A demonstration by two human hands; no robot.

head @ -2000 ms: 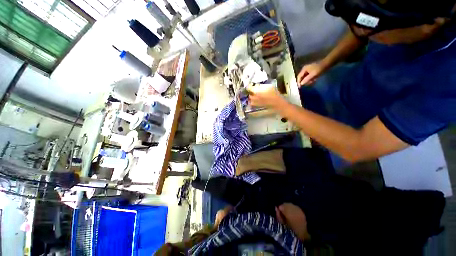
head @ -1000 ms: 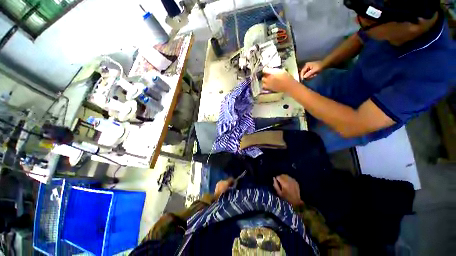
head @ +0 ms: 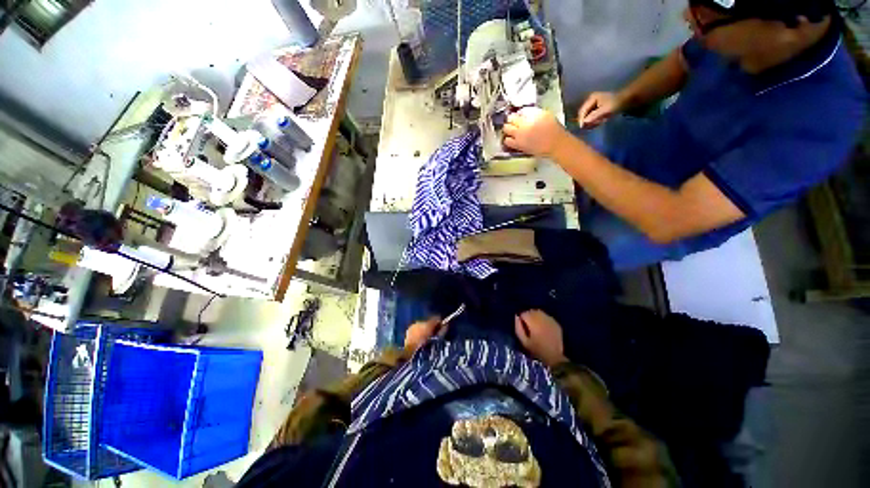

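My left hand [head: 424,334] is closed around a small pale metallic tool [head: 453,313], perhaps snips, its tip pointing up and right. My right hand [head: 541,335] rests on the dark denim heap [head: 582,286]; whether its fingers grip the cloth is unclear. The denim covers my lap and the near table edge. A violet-and-white striped cloth [head: 445,202] hangs from the off-white machine head [head: 491,91] to the denim. A tan patch [head: 499,246] lies on the denim, with a thin dark stick [head: 520,222] just beyond.
A person in a blue polo shirt [head: 777,124] sits at right, a hand [head: 531,131] at the machine. Orange-handled scissors [head: 538,48] lie beside the head. A side table [head: 322,172] with thread cones [head: 274,172] stands left. Blue crates [head: 224,410] are on the floor at lower left.
The view has shifted and tilted down, bringing my hands and lap more fully into view. The other person's hand stays at the machine. My left hand still holds the tool.
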